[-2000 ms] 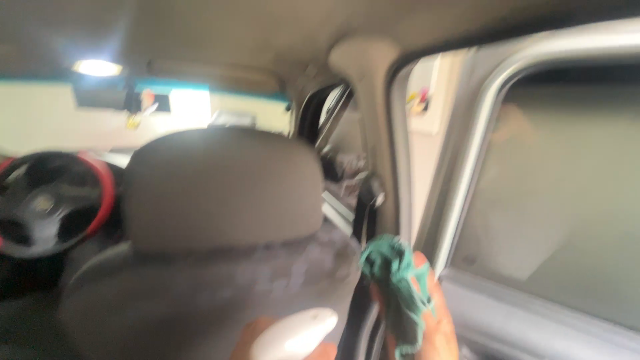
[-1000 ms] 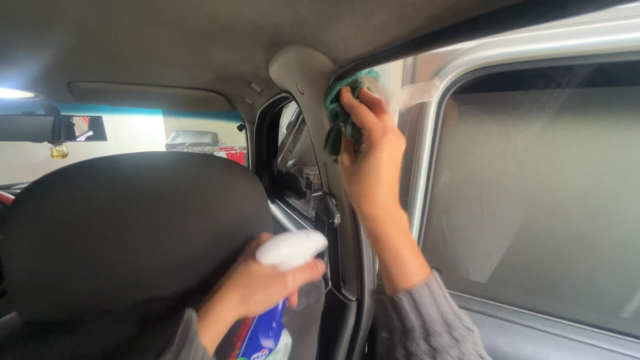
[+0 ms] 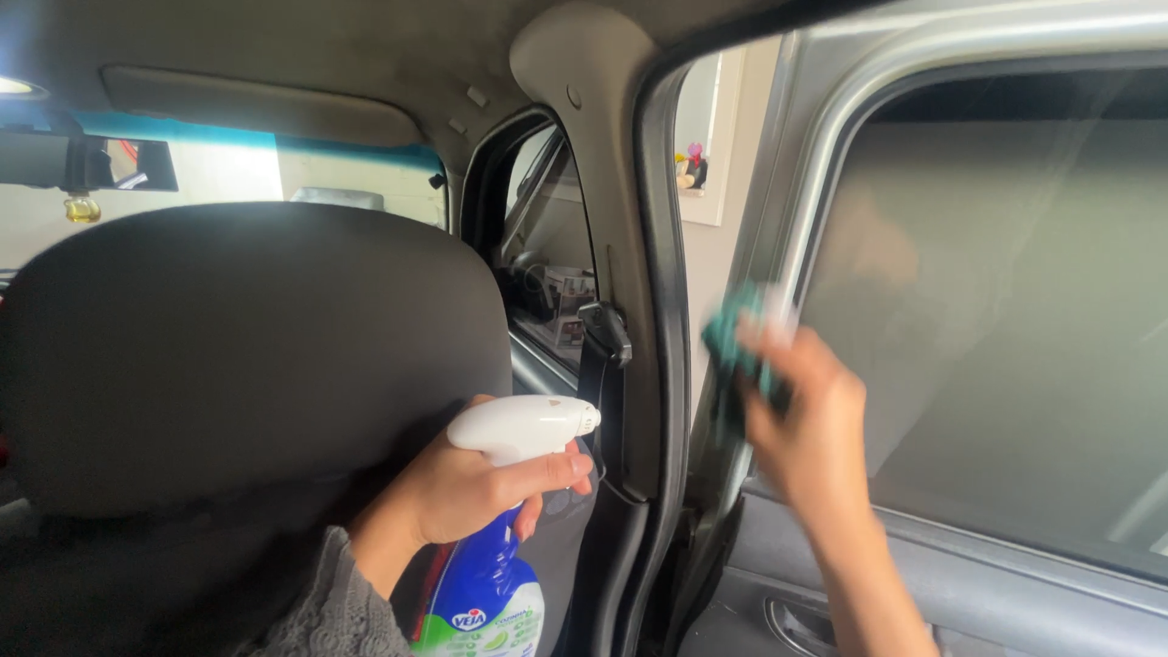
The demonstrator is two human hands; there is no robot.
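Observation:
My left hand (image 3: 465,493) grips the neck of a Veja spray bottle (image 3: 484,584), blue and green with a white trigger head, its nozzle facing right toward the door pillar. A crumpled green cloth (image 3: 735,342) is pinched in my right hand (image 3: 812,411), blurred by motion, in front of the open car door's window frame. Between the two hands runs the grey pillar trim (image 3: 607,155), with the seat belt guide (image 3: 606,330) on it.
A dark front seat headrest (image 3: 255,356) fills the left. The open door with its window (image 3: 1004,319) stands at the right. Above are the roof lining and a sun visor (image 3: 265,102); a rear-view mirror (image 3: 123,164) is at the far left.
My right hand has come down with the cloth, from the top of the pillar to beside the door's window frame. My left hand still holds the spray bottle.

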